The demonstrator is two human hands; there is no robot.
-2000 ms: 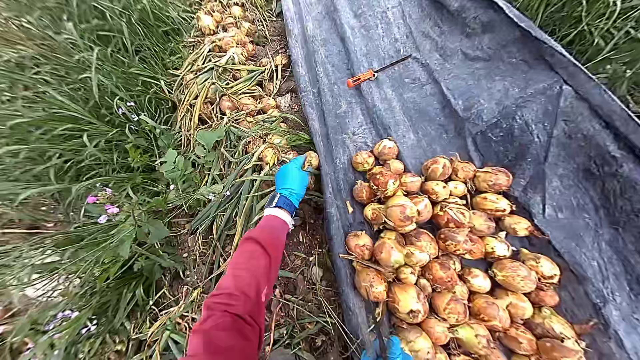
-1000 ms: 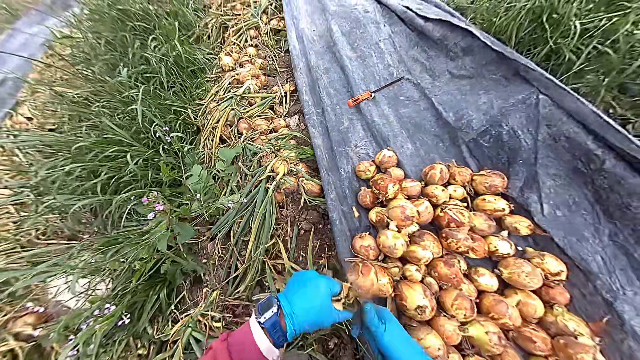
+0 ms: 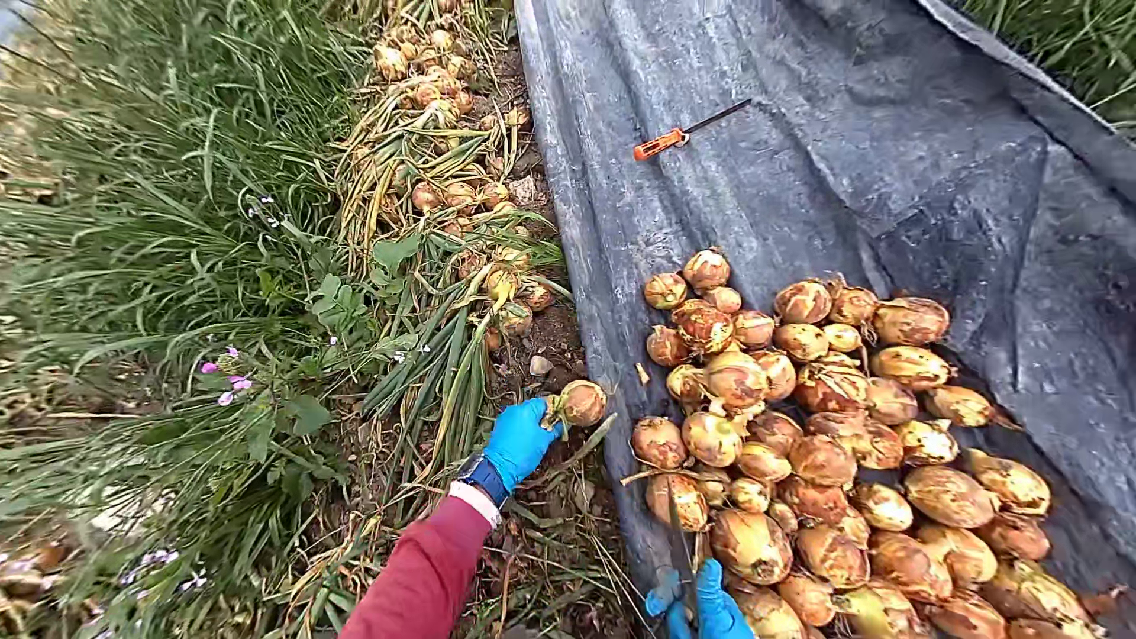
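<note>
My left hand (image 3: 522, 444), in a blue glove with a watch at the wrist, grips an onion (image 3: 583, 403) by its neck beside the tarp's left edge. At the bottom, my right hand (image 3: 706, 608), also blue-gloved, is partly cut off by the frame; it is closed around a tool with a dark narrow blade (image 3: 680, 532), whose handle is hidden. Beside that hand a pile of trimmed onions (image 3: 825, 461) lies on the dark tarp (image 3: 621, 204).
A screwdriver-like tool with an orange handle (image 3: 658, 145) lies farther up the tarp. Left of the tarp runs a row of onions with long leaves (image 3: 444, 346) on soil. Tall grass (image 3: 160, 222) and pink flowers (image 3: 232, 382) stand farther left.
Two seconds ago my left hand was up at the onion row; one second ago both hands were together at the tarp's edge. Now they are apart, the left one holding an onion.
</note>
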